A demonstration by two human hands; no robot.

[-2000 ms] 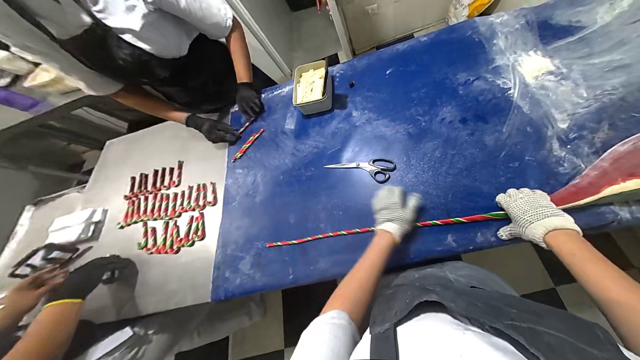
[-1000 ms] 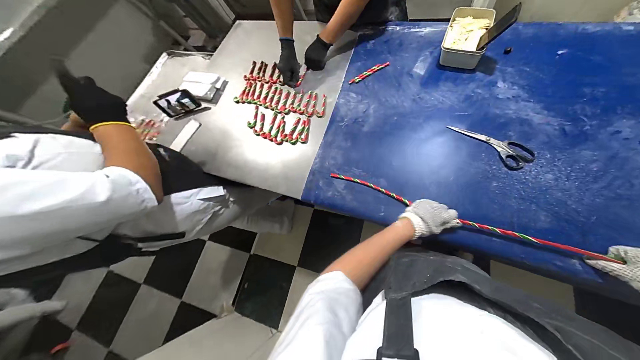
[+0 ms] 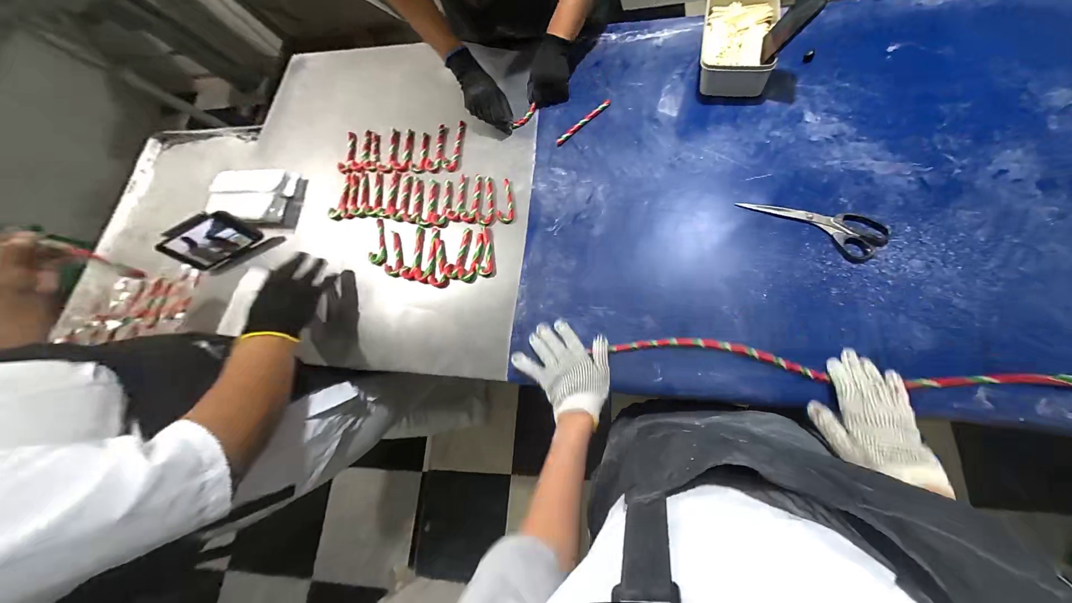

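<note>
A thin rope of red, green and white striped candy [image 3: 716,344] runs along the near edge of the blue table. My left hand [image 3: 569,367], in a pale knit glove, lies flat with fingers spread over the rope's left end, hiding its tip. Further right, my right hand [image 3: 871,414], gloved alike, rests palm down on the rope, which passes beneath its fingers and continues off to the right. Neither hand is closed around it. Black-handled scissors [image 3: 825,222] lie on the blue surface beyond the rope. A short straight candy piece [image 3: 584,122] lies near the far left corner.
Rows of candy canes [image 3: 419,199] cover the metal table [image 3: 335,92]. A co-worker's black-gloved hands [image 3: 515,92] bend a piece there. Another co-worker's gloved hand [image 3: 289,295] is beside a phone [image 3: 209,239] and white packets [image 3: 251,194]. A tub [image 3: 737,79] stands at the back.
My left hand has moved left along the rope to its end. My right hand rests flat on the rope, nearer my left than a second ago. The view has swung left since the first frame.
</note>
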